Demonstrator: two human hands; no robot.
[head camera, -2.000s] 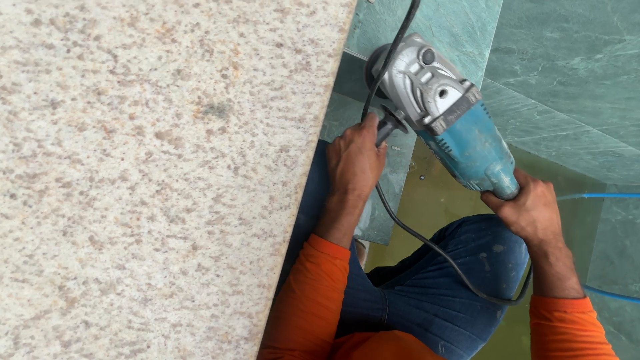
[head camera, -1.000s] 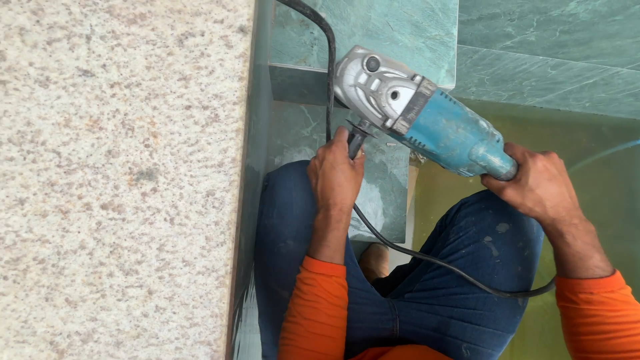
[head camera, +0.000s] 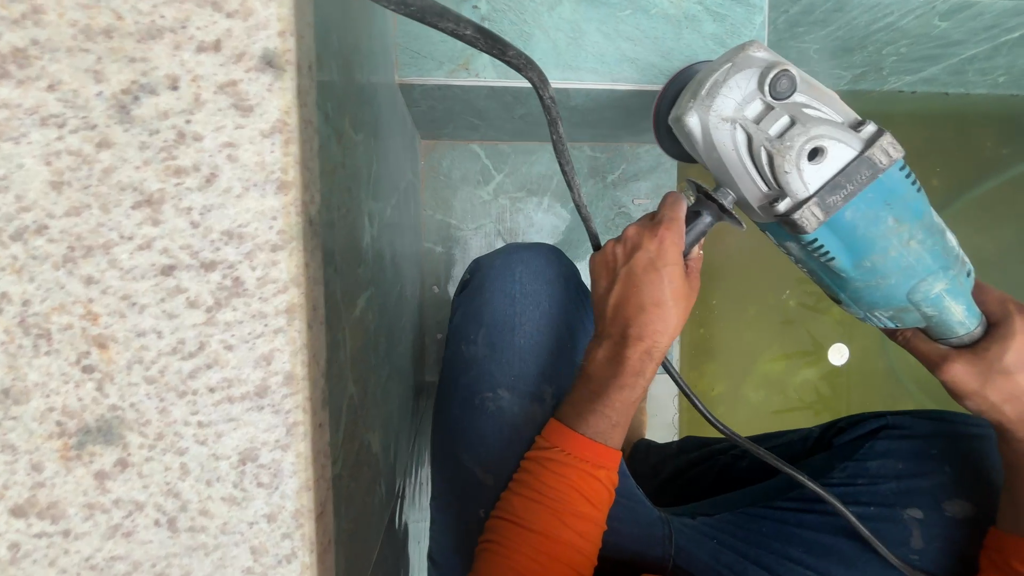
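Observation:
A teal and silver Makita angle grinder (head camera: 848, 184) is held up between both hands, its head pointing to the upper left. My left hand (head camera: 648, 272) grips the black side handle (head camera: 704, 218). At the right edge, my right hand (head camera: 976, 360) is closed round the rear end of the tool's body. A dark round disc (head camera: 677, 112) shows at the grinder's head, partly hidden behind the housing. The black power cable (head camera: 552, 120) comes down from the top, passes behind my left hand and runs on across my lap.
A speckled granite slab (head camera: 152, 288) fills the left side, beside a dark green tiled wall (head camera: 360, 240). Green stone tiles (head camera: 576, 36) form a ledge at the top. Greenish water (head camera: 768, 336) lies at the right, with a small white round spot (head camera: 838, 354). My jeans-clad knees are below.
The view has shifted a lot. The grinder remains in both hands, and its head has moved away to the right from the hanging cable.

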